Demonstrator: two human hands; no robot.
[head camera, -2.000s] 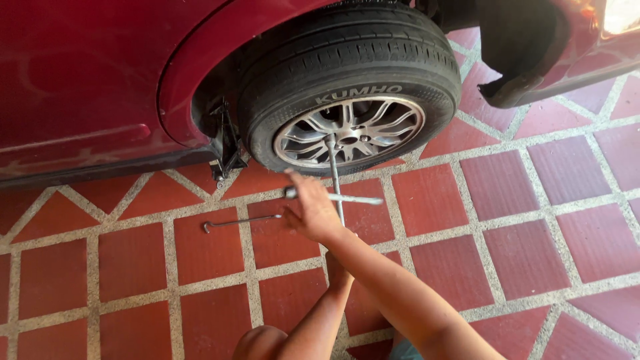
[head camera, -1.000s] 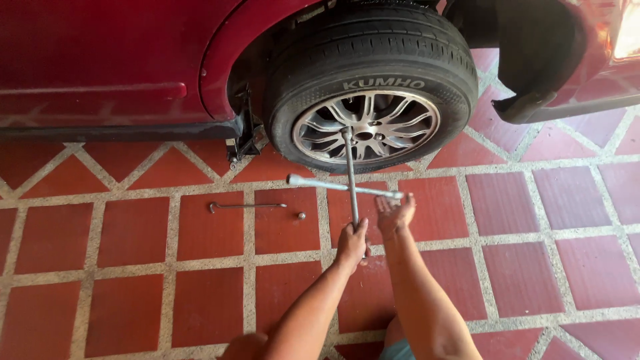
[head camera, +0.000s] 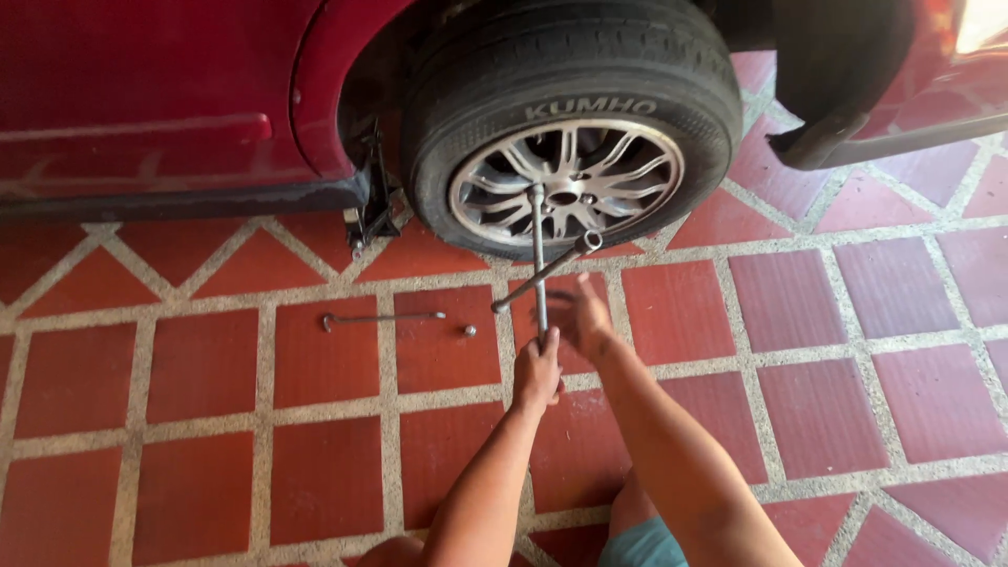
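Observation:
A four-way lug wrench (head camera: 539, 260) reaches from my hands to the alloy wheel (head camera: 564, 183) of a red car, one socket end seated at a lug position left of the hub. My left hand (head camera: 539, 373) is closed around the near end of its long shaft. Beside the shaft, below the slanting cross arm, is my right hand (head camera: 584, 319), slightly blurred, fingers spread and holding nothing. On the floor left of my hands lie a thin metal rod with a hooked end (head camera: 383, 318) and a lug nut (head camera: 469, 331).
The Kumho tire (head camera: 441, 118) stands in the wheel arch. A scissor jack (head camera: 373, 197) sits under the sill, left of the tire. The car's bumper edge (head camera: 819, 142) hangs low at the right. Red floor tiles (head camera: 677, 311) with pale joints lie below.
The wrench's cross arm has turned to another slant. My right hand, at the arm's right end one second ago, is now off it near the shaft. My left hand still holds the shaft.

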